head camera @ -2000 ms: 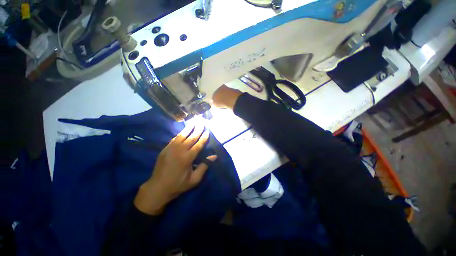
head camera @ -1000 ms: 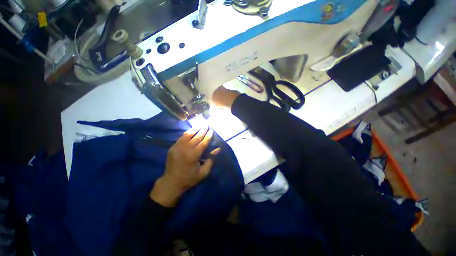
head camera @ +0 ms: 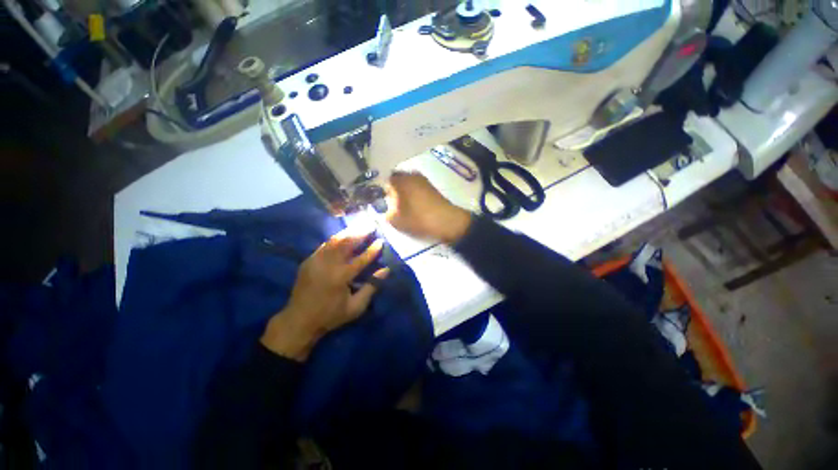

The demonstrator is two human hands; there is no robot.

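Observation:
A large navy garment piece [head camera: 193,312] lies on the white table left of the needle and hangs over my lap. My left hand [head camera: 326,289] rests on it just in front of the needle, fingertips at the lit seam, with a small dark fold by the thumb and fingers. My right hand [head camera: 418,209] is right beside the presser foot [head camera: 368,195], its fingertips by the needle in the lamp glow. The glare hides what the fingertips hold. The white sewing machine [head camera: 459,101] with its blue stripe stands over the work.
Black-handled shears [head camera: 503,184] and small reddish snips [head camera: 455,162] lie under the machine arm. A flat black pad [head camera: 637,147] lies to their right. An orange crate [head camera: 703,340] with navy and white pieces stands below right. White-edged cloth [head camera: 470,351] hangs at the table's front edge.
My right hand has come out from behind the needle area toward me and now shows more fully. My left hand stays on the cloth, fingers more bent. The camera view has shifted slightly.

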